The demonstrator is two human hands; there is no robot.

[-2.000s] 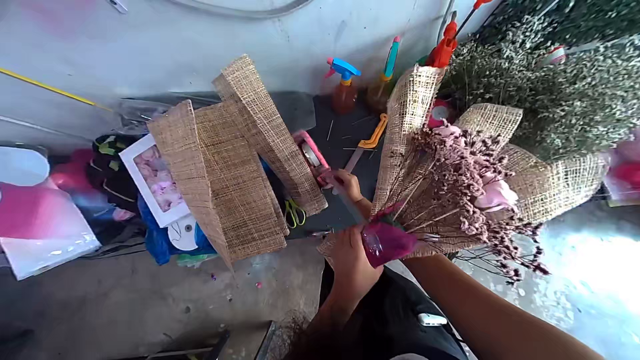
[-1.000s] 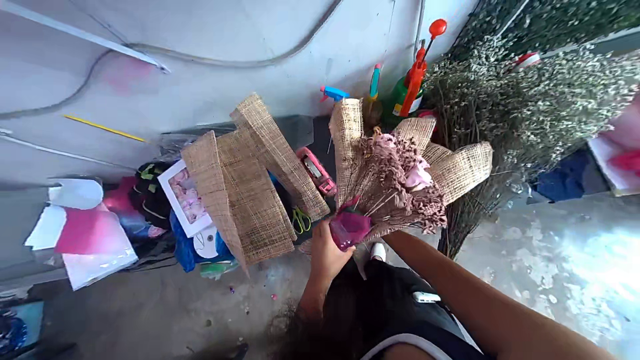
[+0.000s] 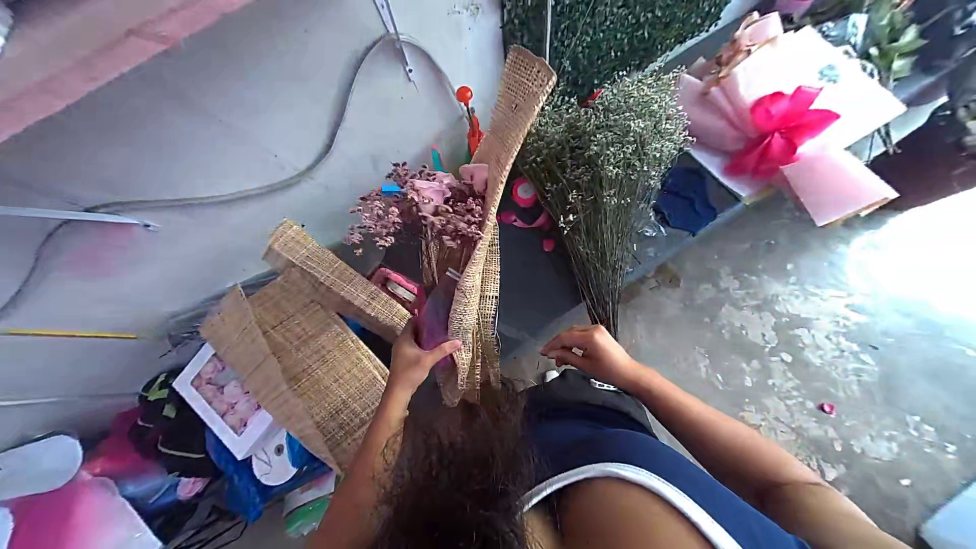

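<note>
My left hand is closed around the lower end of a bouquet, at its purple wrap. Above the hand the bouquet's dried purple-pink flowers and pink roses lean toward the wall, with a strip of woven burlap standing along their right side. My right hand is off the bouquet, to its right, with fingers loosely curled and nothing seen in them. It is near the stem ends of a large bunch of dried white filler flowers; whether it touches them, I cannot tell.
Folded burlap sheets lie left of the bouquet, beside a pink tape dispenser and a white box with pink flowers. A pink-wrapped bouquet with a red bow lies at the upper right. Behind stands a wall with a cable.
The bouquet has turned, its burlap now upright on the right side. My right hand, near the bouquet two seconds ago, is now apart from it. The view has swung to the right.
</note>
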